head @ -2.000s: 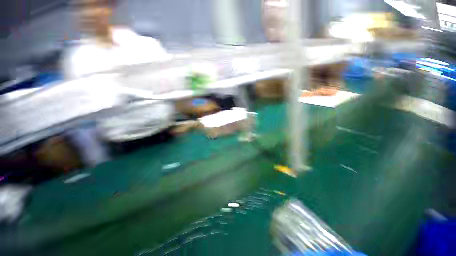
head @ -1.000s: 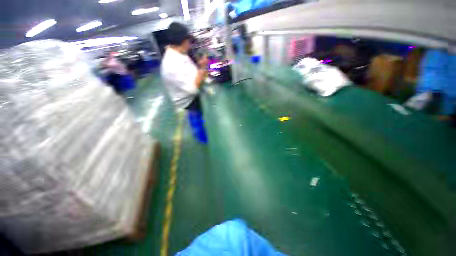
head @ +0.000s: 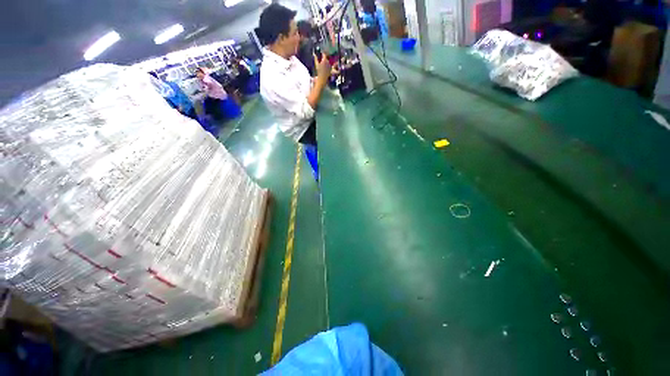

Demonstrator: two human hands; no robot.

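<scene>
Several small silver discs, which look like button cells [head: 566, 332], lie in two staggered rows on the green line surface [head: 411, 294] at the lower right. The lowest ones are cut off by the bottom edge. A bright blue sleeve [head: 334, 356] shows at the bottom centre, with no hand visible beyond it. Neither my left hand nor my right hand is in the picture.
A film-wrapped pallet load [head: 147, 213] fills the left, beside a yellow floor line [head: 289, 272]. A person in a white shirt [head: 288, 92] stands at the line's far end. A yellow square [head: 441, 143], a thin ring [head: 460, 211] and a crinkled bag [head: 521, 64] lie on the green surfaces.
My view has swung left from the far side of the line to the pallet and aisle, and is now sharper. The clear bag of silvery rods seen earliest is out of view.
</scene>
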